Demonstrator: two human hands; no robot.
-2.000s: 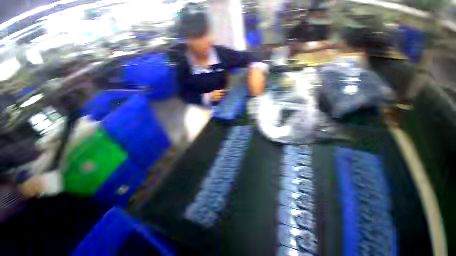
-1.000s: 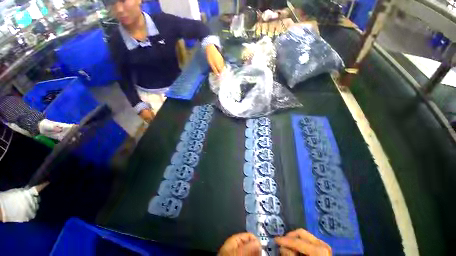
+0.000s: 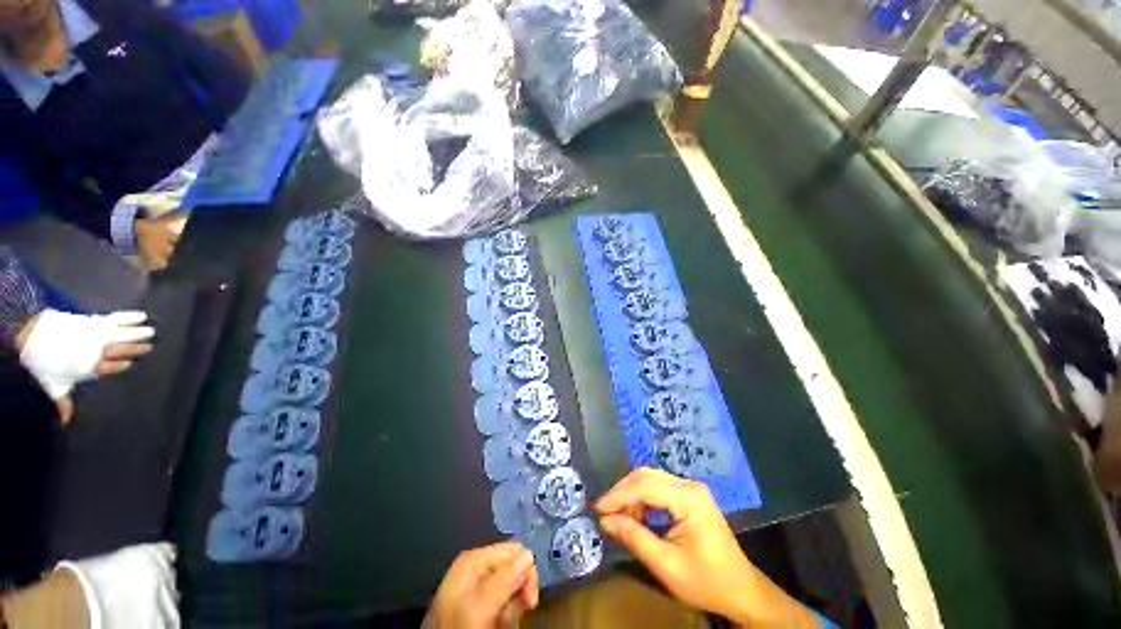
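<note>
A middle row of flat blue-grey housings (image 3: 495, 406) with round slotted inserts runs away from me on a dark bench. My left hand (image 3: 486, 587) is at the near end, fingers bent together, beside the nearest housing (image 3: 574, 547). My right hand (image 3: 676, 535) is at its right, thumb and forefinger pinched close to the second-nearest insert (image 3: 561, 492). Whether either hand grips anything is too small to tell. A similar row (image 3: 273, 477) lies at the left. Another row (image 3: 661, 369) lies on a blue mat (image 3: 734, 473) at the right.
Clear bags (image 3: 455, 160) and a bag of dark parts (image 3: 590, 62) lie at the far end. A blue tray (image 3: 252, 148) is by a person (image 3: 111, 98). White-gloved hands (image 3: 86, 348) are at the left. A cream edge (image 3: 799, 344) borders the green conveyor (image 3: 885, 320).
The view has shifted right and down, so the rows appear further left. Both my hands remain at the middle row's near end and show more fully. The white-gloved hands appear nearer the bench.
</note>
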